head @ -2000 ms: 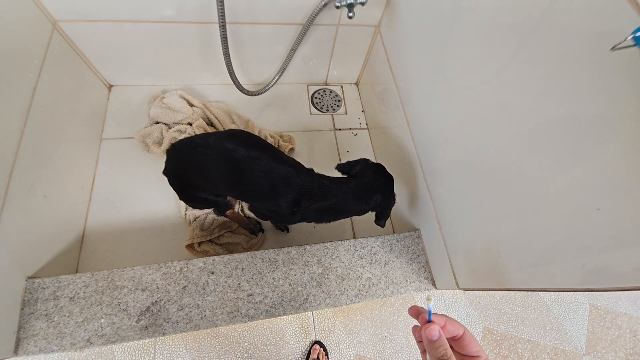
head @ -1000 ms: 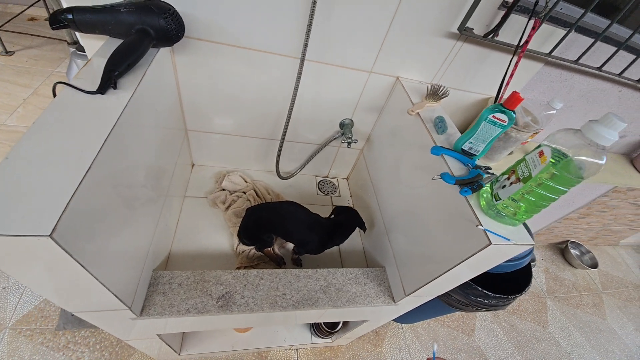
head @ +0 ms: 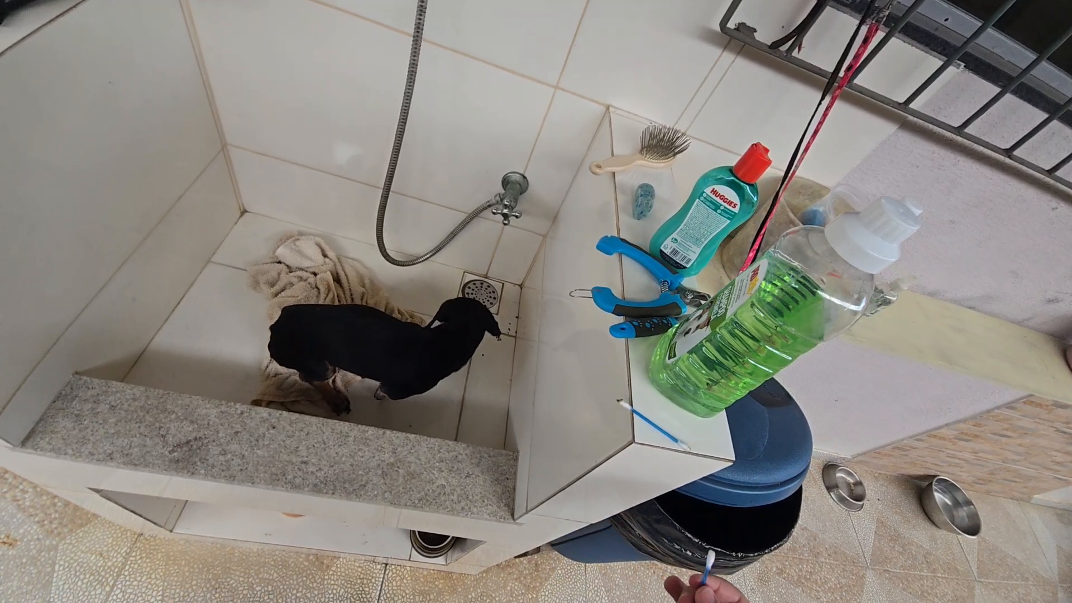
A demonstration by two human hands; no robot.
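My right hand [head: 705,591], cut off by the bottom edge, pinches a blue cotton swab [head: 708,568] with its white tip upward, in front of the open trash bin [head: 720,519] with a black liner. My left hand is out of view. A black dog [head: 368,347] stands in the tiled wash basin, partly on a beige towel [head: 310,272], its head near the floor drain [head: 481,293]. Another blue cotton swab [head: 655,425] lies on the ledge, below blue-handled nail clippers [head: 641,276] and a large bottle of green liquid [head: 737,322].
On the ledge lie a pin brush [head: 645,152], a small bluish object [head: 643,201] and a green bottle with a red cap [head: 712,209]. A metal hose [head: 392,159] hangs by the tap [head: 509,199]. The granite sill [head: 276,448] fronts the basin. Metal bowls [head: 950,506] stand on the floor.
The view has swung right, away from the basin, and now takes in the ledge and bin. The swab remains in my right hand. The dog still stands near the drain.
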